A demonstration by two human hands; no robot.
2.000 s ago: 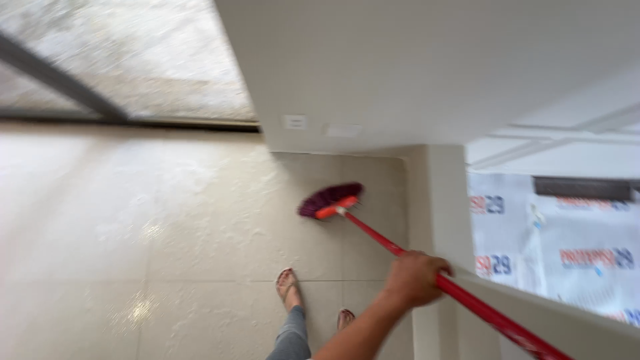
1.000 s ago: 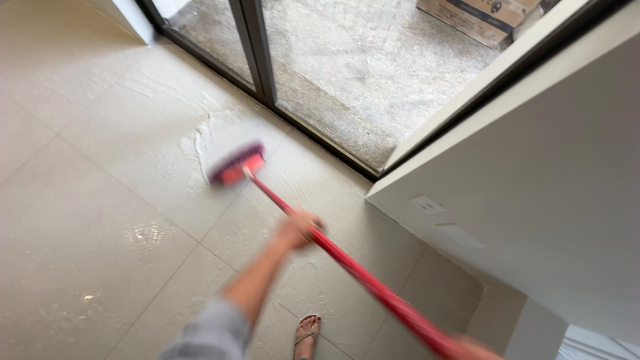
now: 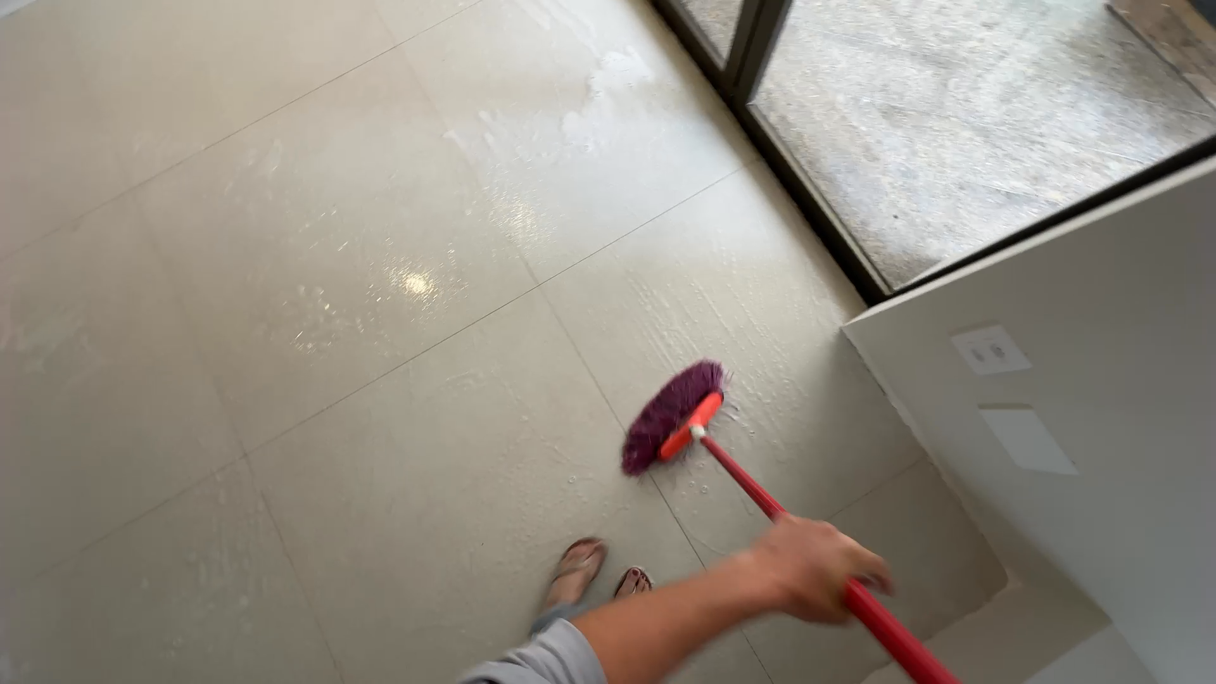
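Note:
A push broom with purple bristles [image 3: 673,413], an orange-red block and a long red handle [image 3: 898,632] rests on wet, beige floor tiles [image 3: 408,532]. My left hand [image 3: 822,570] is closed around the handle, partway up from the broom head. The upper end of the handle runs out of the frame at the lower right. My right hand is not in view. Streaks of liquid and small bubbles lie on the tiles around the bristles.
My sandalled feet [image 3: 578,568] stand just left of the handle. A dark-framed glass door [image 3: 817,214] borders the floor at the upper right, with rough concrete [image 3: 969,114] beyond it. At the right rises a white wall [image 3: 1121,380] with an electrical outlet [image 3: 991,350].
The broom head was beside the door track a second ago; it is now farther from the track and closer to my feet. The hand at the lower right edge has left the view.

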